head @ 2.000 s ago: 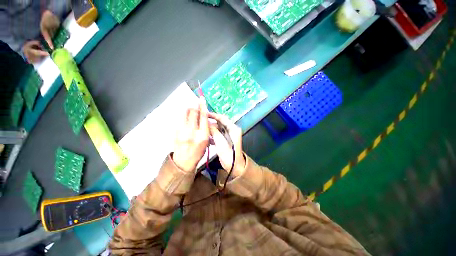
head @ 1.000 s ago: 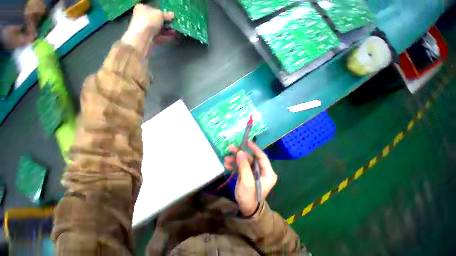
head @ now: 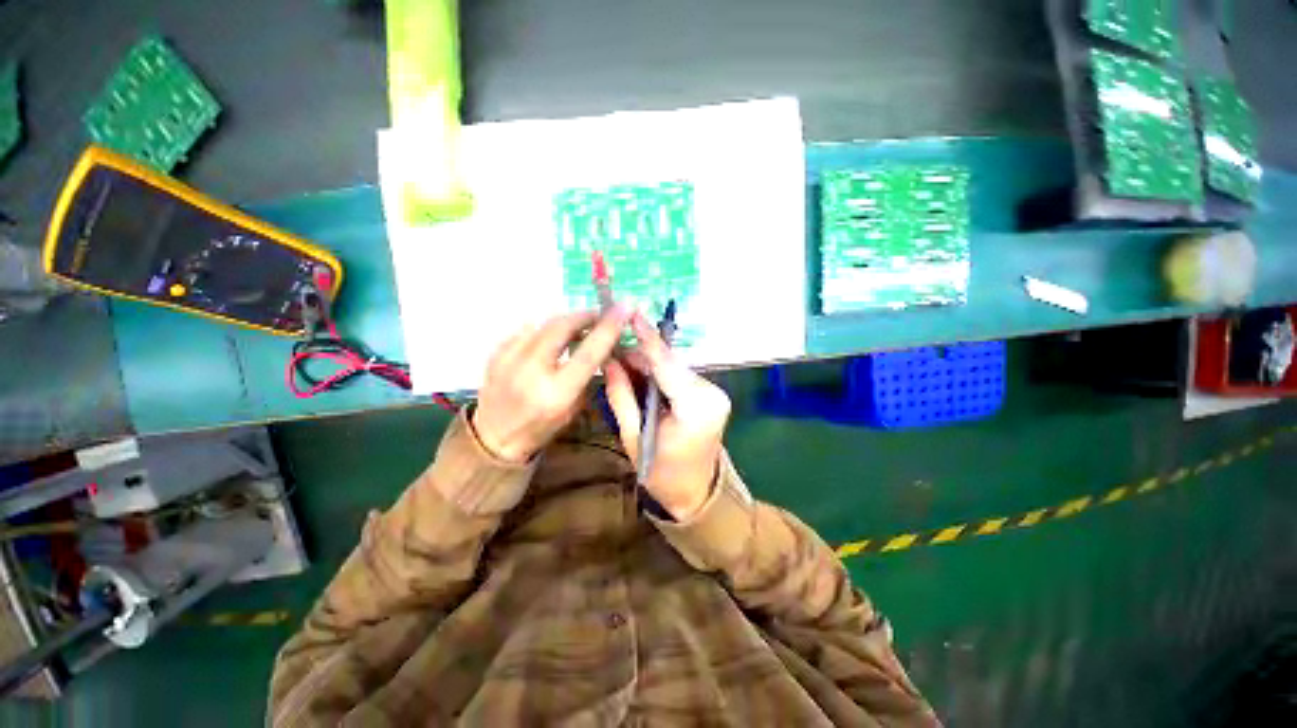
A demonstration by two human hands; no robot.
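Observation:
A green printed circuit board (head: 626,235) lies on the white work pad (head: 491,285). My left hand (head: 541,377) is at the board's lower left edge with its fingers on the red test probe (head: 603,273), whose red tip is over the board. My right hand (head: 680,427) is beside it and holds the black test probe (head: 650,427), its dark tip over the board's lower right. The two hands meet at the fingertips. Whether the tips touch the board cannot be told.
A yellow-edged multimeter (head: 192,249) with red and black leads lies left. A lime strip (head: 427,114) lies on the pad's upper left. Another green board (head: 896,238) lies right of the pad. A board tray (head: 1088,171), pale roll (head: 1209,266) and blue basket (head: 932,384) are farther right.
My left hand has come back from the far boards and is now at the red probe. A green board now lies on the pad. My right hand no longer holds both probes alone. The view has turned.

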